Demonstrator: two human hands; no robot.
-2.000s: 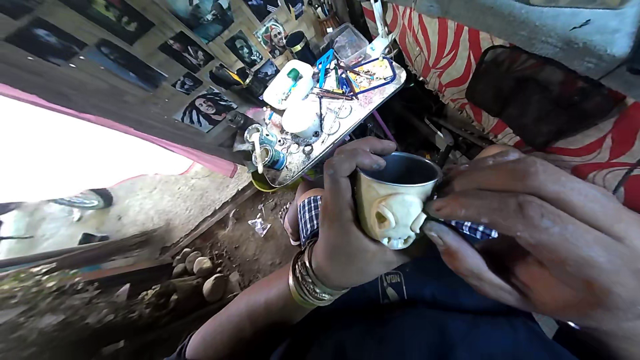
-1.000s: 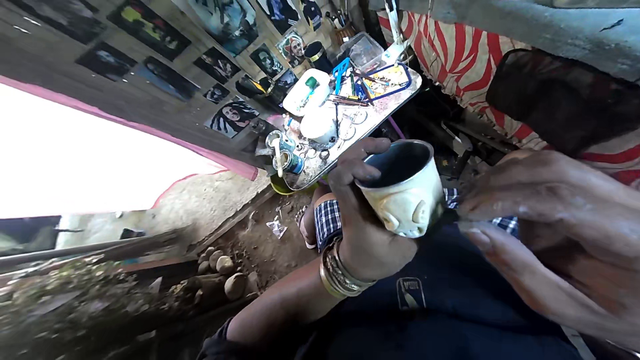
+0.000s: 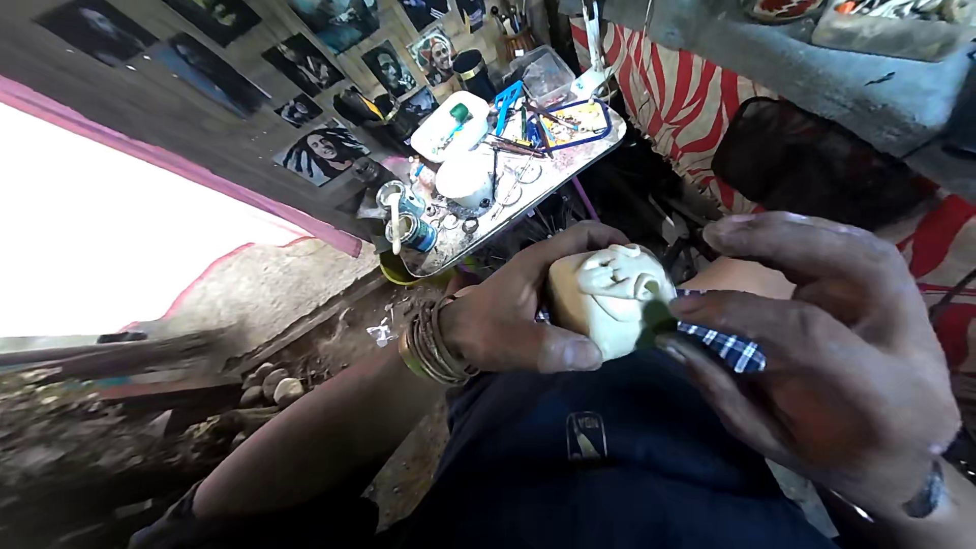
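Note:
A cup (image 3: 568, 293) with pale modelled clay (image 3: 621, 293) on its side, shaped into face-like relief, lies tilted in my left hand (image 3: 518, 305). My left fingers wrap behind it and the thumb presses along its lower edge. Its opening is turned out of sight. My right hand (image 3: 823, 343) is at the clay's right edge, with a small dark greenish, flat piece (image 3: 657, 324) pinched between thumb and finger, touching the clay. What that piece is cannot be told. Bracelets circle my left wrist.
Beyond my left hand stands a small table (image 3: 526, 191) with a white tub (image 3: 463, 179), open cans (image 3: 415, 232), a white tray (image 3: 450, 126), pens and tools. Pictures hang on the wall behind. A red-and-white cloth (image 3: 671, 107) hangs at right, below a ledge holding a container (image 3: 892, 30).
My left hand has turned the cup, so its dark opening, seen earlier, no longer shows and the clay relief faces up. My right hand stays beside the clay.

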